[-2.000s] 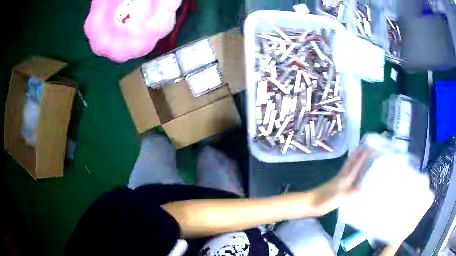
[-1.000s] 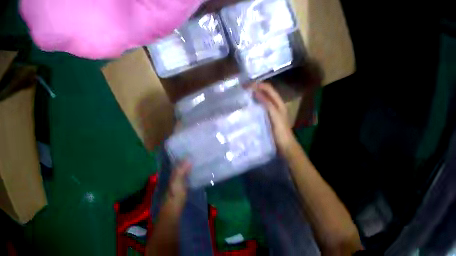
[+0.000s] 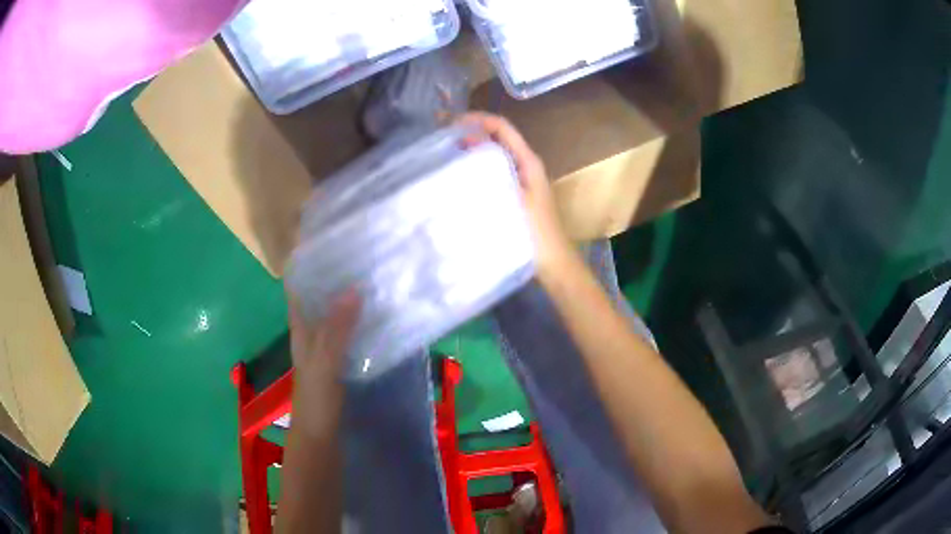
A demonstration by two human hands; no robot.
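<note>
A stack of clear plastic boxes with greyish contents is held over the near side of the open carton; it is blurred. My left hand grips its near left side. My right hand grips its far right corner. Two lidded plastic boxes show in the carton, one at the back left and one at the back right. A grey, crumpled-looking thing lies between them, blurred.
A pink cushion is at the upper left. Another carton is at the left edge on the green floor. A red stool is below, around my legs. A dark metal frame is at the right.
The view has moved from the bench with the tub to the carton and closer to it. Since one second ago, the held boxes have shifted slightly left in view, still in both hands.
</note>
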